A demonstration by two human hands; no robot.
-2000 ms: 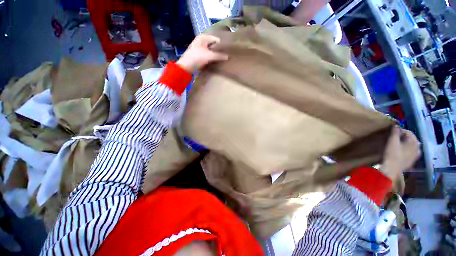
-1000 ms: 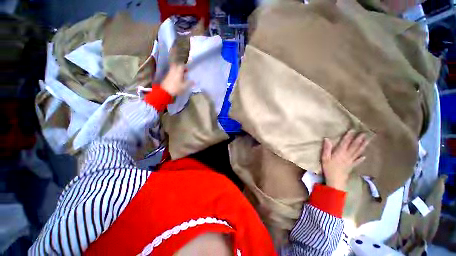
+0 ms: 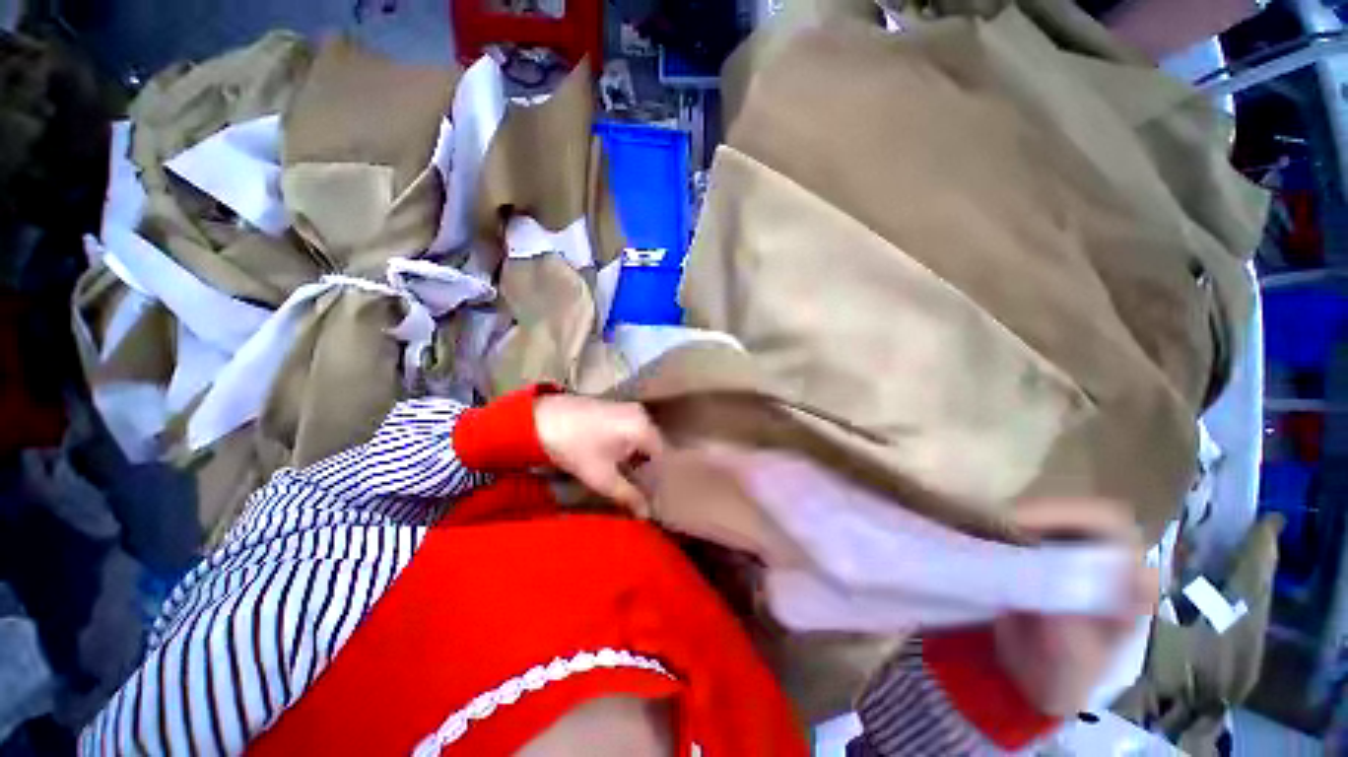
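A khaki panel with white cloth attached [image 3: 872, 547] is stretched between my two hands above my lap, blurred by motion. My left hand [image 3: 599, 447] grips its khaki end near the middle of the view. My right hand [image 3: 1072, 621] is blurred at the lower right and holds the white end. Behind it, a large khaki panel [image 3: 946, 192] lies spread over the heap on the table, with a lighter khaki face [image 3: 872, 326] along its near side.
A knotted bundle of khaki and white pieces [image 3: 325, 340] lies at the left. A blue bin [image 3: 646, 222] stands between bundle and table. A red crate [image 3: 529, 30] is at the top. A small white label [image 3: 1215, 602] lies at the right. Part of a person's arm [image 3: 1183, 21] shows at the top right.
My left hand has moved from near the bundle to above my lap, gripping a piece. My right hand has left the large panel and moved down and right, now holding the piece's white end.
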